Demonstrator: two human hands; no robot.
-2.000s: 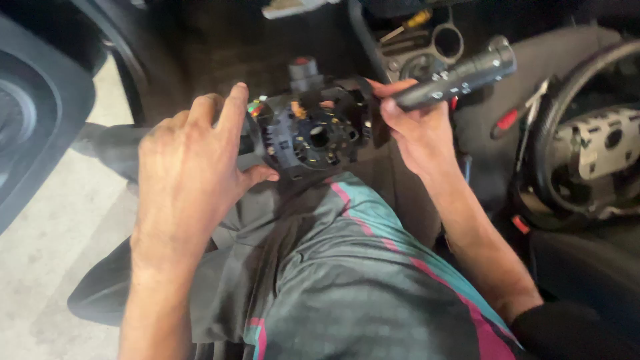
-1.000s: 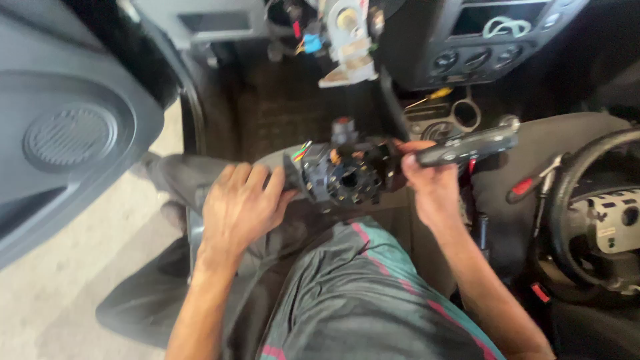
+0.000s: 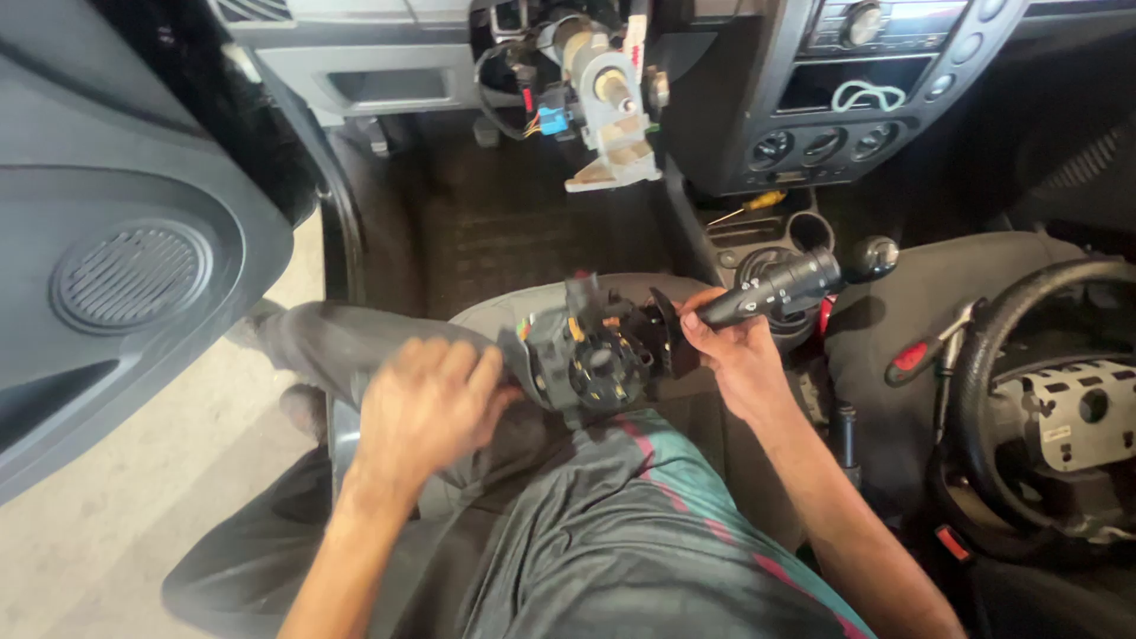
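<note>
A black steering column switch unit point(image 3: 595, 355) with exposed contacts is held above my lap. My right hand point(image 3: 732, 351) grips it at the base of its black stalk point(image 3: 768, 288), which points up to the right. My left hand point(image 3: 435, 408) is at the unit's left side, its fingers curled and blurred; whether they hold a part of it, perhaps a dark stalk, I cannot tell. Ahead, the bare steering column point(image 3: 608, 98) shows its shaft, with a blue connector point(image 3: 555, 114) on wires beside it.
A detached steering wheel point(image 3: 976, 390) lies on the passenger seat point(image 3: 896, 417), beside a ratchet with a red and dark handle point(image 3: 914, 362). A yellow-handled screwdriver point(image 3: 765, 201) rests on the centre console, near the gear knob point(image 3: 874, 257). The door panel point(image 3: 133, 195) stands at left.
The view has swung up towards the dashboard, bringing the column into sight. My right hand still holds the switch unit. Two seconds ago my left fingers were spread at the unit's left side; now they are curled.
</note>
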